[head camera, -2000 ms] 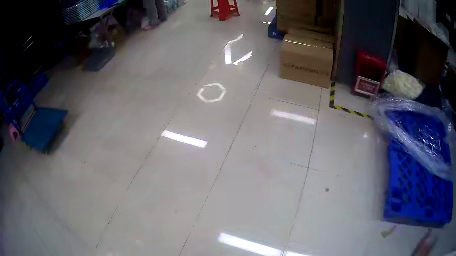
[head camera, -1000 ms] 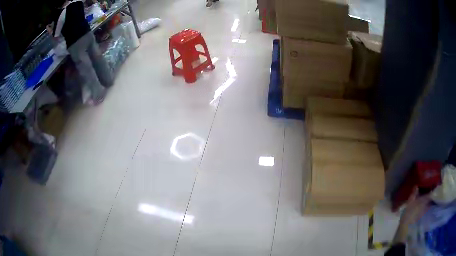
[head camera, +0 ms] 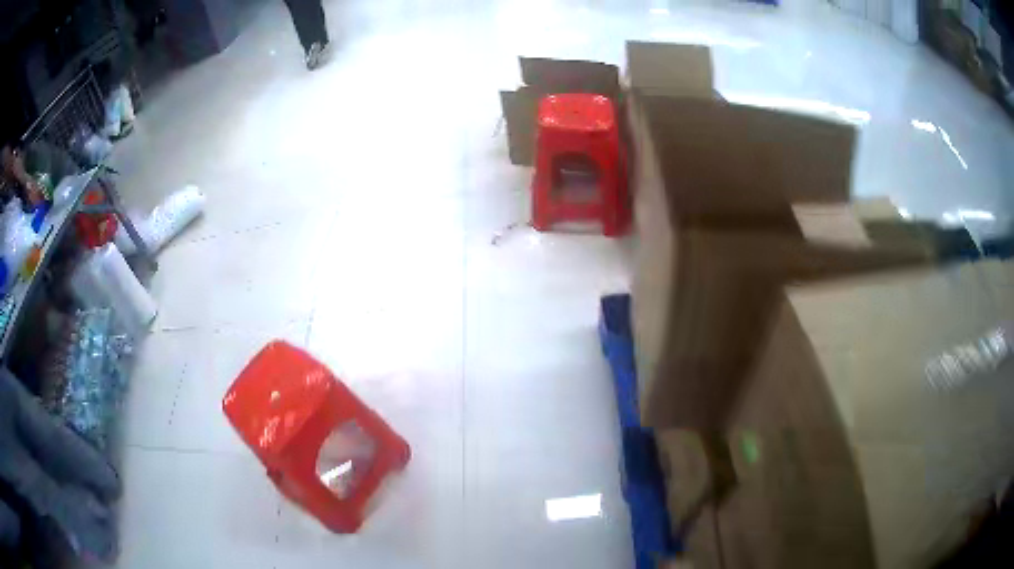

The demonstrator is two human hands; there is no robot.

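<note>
No hand shows in the picture. Nearest on the right are tan cardboard cartons (head camera: 912,367), large and cut off by the right and bottom edges, with blurred pale print on one face. An open carton (head camera: 734,167) with its flaps up stands behind them. A blue pallet (head camera: 634,445) shows along the left side of the cartons. A red plastic stool (head camera: 306,417) stands on the floor at the lower left. A second red stool (head camera: 576,167) stands beside the open carton.
A workbench (head camera: 50,261) runs along the left, with clear wrapped items (head camera: 95,367) and white rolls (head camera: 172,217) below and beside it. A person's grey-clothed legs (head camera: 50,456) are at the lower left. Another person's dark-trousered leg (head camera: 308,22) is at the top.
The view has moved forward along the aisle. The near stool and the cartons are now closer and larger. The second stool has come into fuller view, and the hand at the lower right has gone.
</note>
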